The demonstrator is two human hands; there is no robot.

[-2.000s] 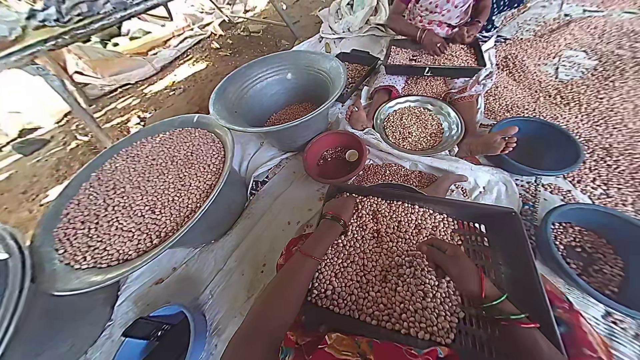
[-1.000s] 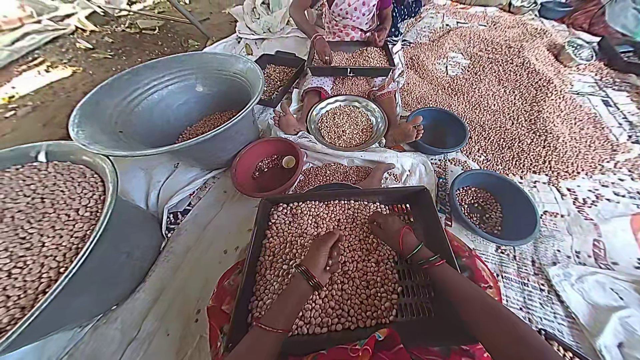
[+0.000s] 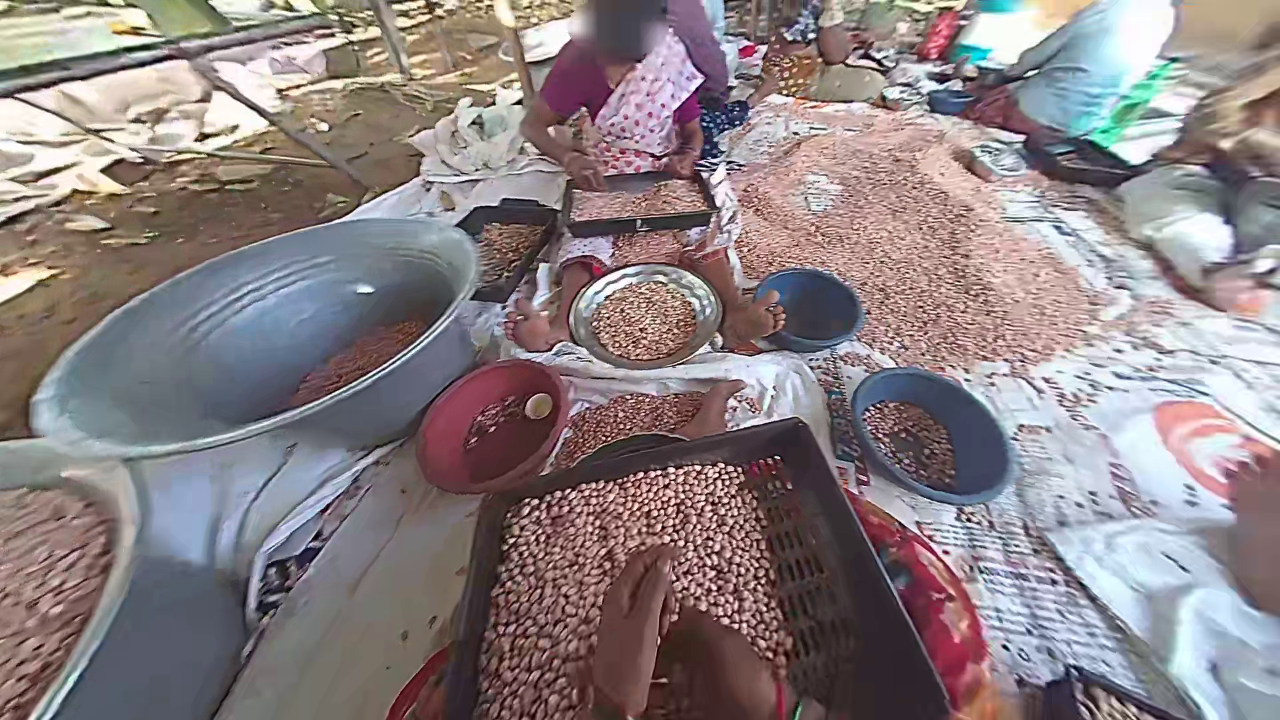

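A black slotted plastic tray lies in front of me, most of its floor covered by small pale-pink and brown nuts or seeds. My left hand rests on them near the tray's lower middle, fingers pointing away from me. My right hand is close beside it, lower and partly hidden, with a red bangle at the wrist. Whether either hand holds any of the nuts cannot be seen. Slots show bare along the tray's right side.
Beyond the tray are a maroon bowl, a steel bowl and blue basins. Large metal tubs stand left. A person sits opposite with another tray; a big nut heap spreads right on sheets.
My hands have moved from the middle and far part of the tray toward its near part, and are now close together. The view has shifted and shows more of the background.
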